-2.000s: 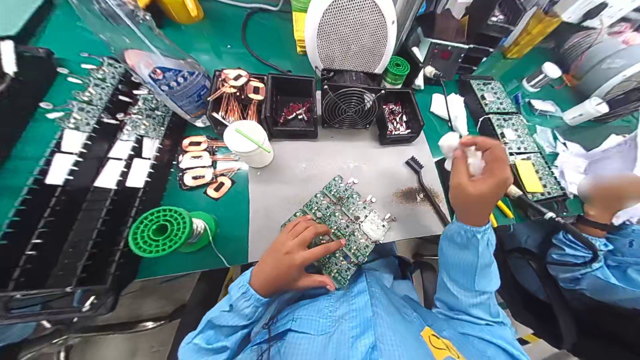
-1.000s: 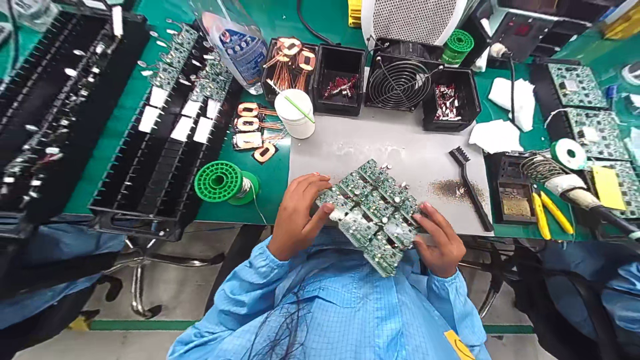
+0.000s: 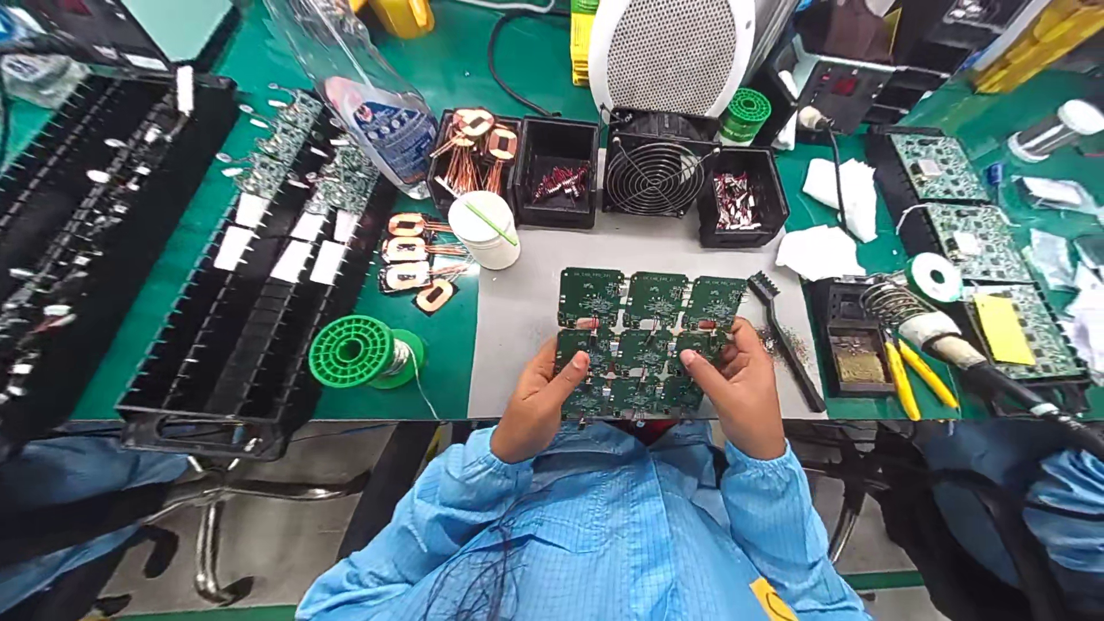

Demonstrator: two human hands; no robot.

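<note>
A green panel of several joined circuit boards is held up over the near edge of the grey mat. My left hand grips its left side, thumb on the face towards me. On the right side my right hand grips it in the same way. A black brush lies just right of my right hand, beside brown crumbs. Beyond the panel stand a white cup with a green stick on it, a black fan and black bins of small wired parts.
At left are a green solder spool, copper coils, a bottle and black racks with boards. At right lie yellow-handled pliers, a soldering iron in its coil holder, white wipes and further boards.
The right hand, which held a white wad two seconds ago, now grips the panel. Since one second ago the panel has been turned to show a flatter green face, squared up between both hands.
</note>
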